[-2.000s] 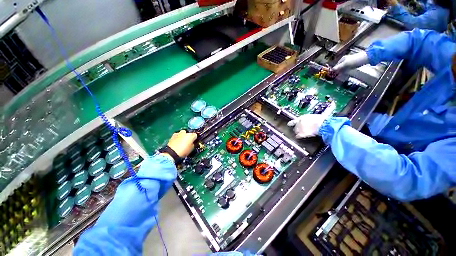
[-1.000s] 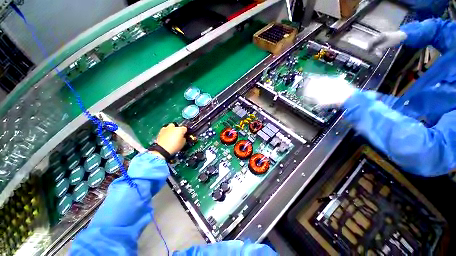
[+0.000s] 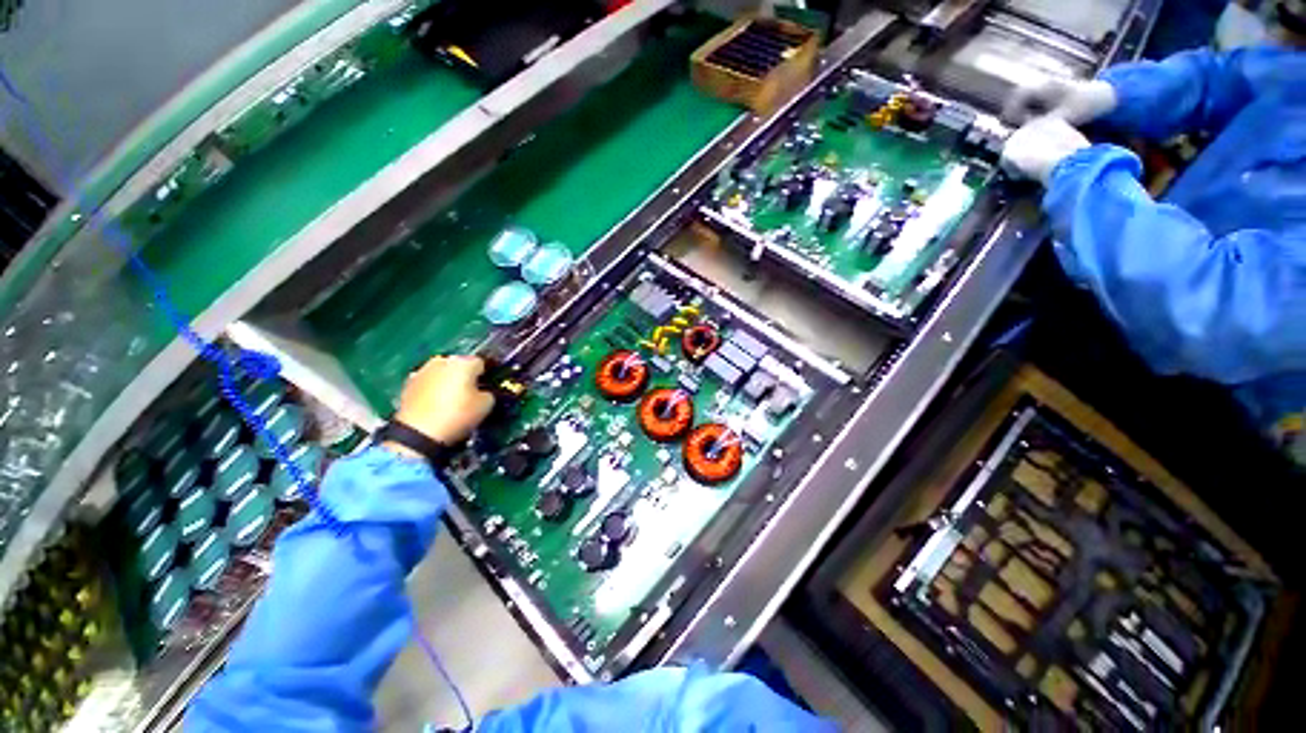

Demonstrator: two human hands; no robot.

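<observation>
A large green circuit board (image 3: 552,609) lies in a dark frame on the conveyor. Three orange toroids (image 3: 666,414) stand on it in a line, with a smaller one beyond. My left hand (image 3: 447,401), bare with a black wrist strap, is at the board's left corner. Its fingertips are closed on a small dark component with yellow on it (image 3: 507,385), low over the board; the thumb side is partly hidden. My right hand is out of the picture; only its blue sleeve shows at the bottom edge.
Capacitors (image 3: 513,304) stand on the green shelf, more in a tray (image 3: 201,537) at left. A blue cord (image 3: 236,387) hangs there. A second board (image 3: 802,244) is at upper right; another person's gloved hands (image 3: 1046,143) are beside it. A cardboard box (image 3: 755,63) is beyond.
The view has shifted, so the board appears a little lower and further left. My left hand stays at its corner. The other person's gloved hands have moved off the second board to its far right side.
</observation>
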